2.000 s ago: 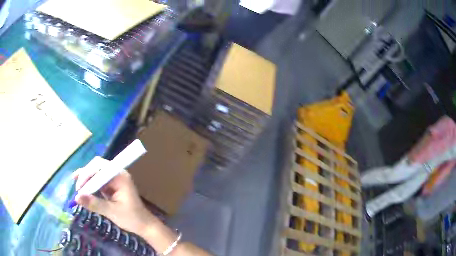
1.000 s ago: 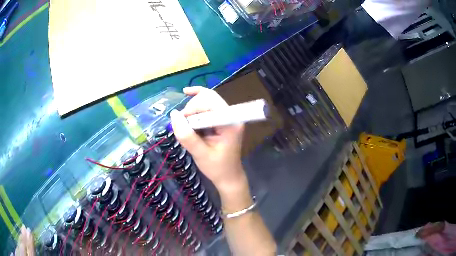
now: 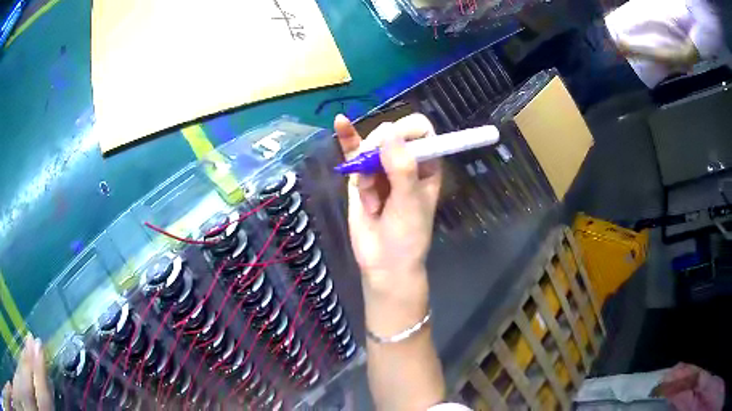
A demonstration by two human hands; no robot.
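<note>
My right hand holds a white paint marker with a blue-violet tip, raised just right of the tray's far right corner. The tip points left and touches nothing that I can see. The clear blister tray holds close rows of black round components with silver rims. Thin red wires cross the rows, and one sticks out over the far edge. My left hand is cut off at the lower left, its fingers at the tray's left edge; its grip is unclear.
A cardboard sheet with handwriting lies on the green bench. Another filled tray is at the top. Stacked trays with a cardboard top stand at right. A slatted wooden pallet and yellow cart are beyond. People's clothing shows at right.
My right hand has moved right and up from the tray's corner component, and the marker's violet tip now shows. The view has shifted slightly. More of my left hand shows.
</note>
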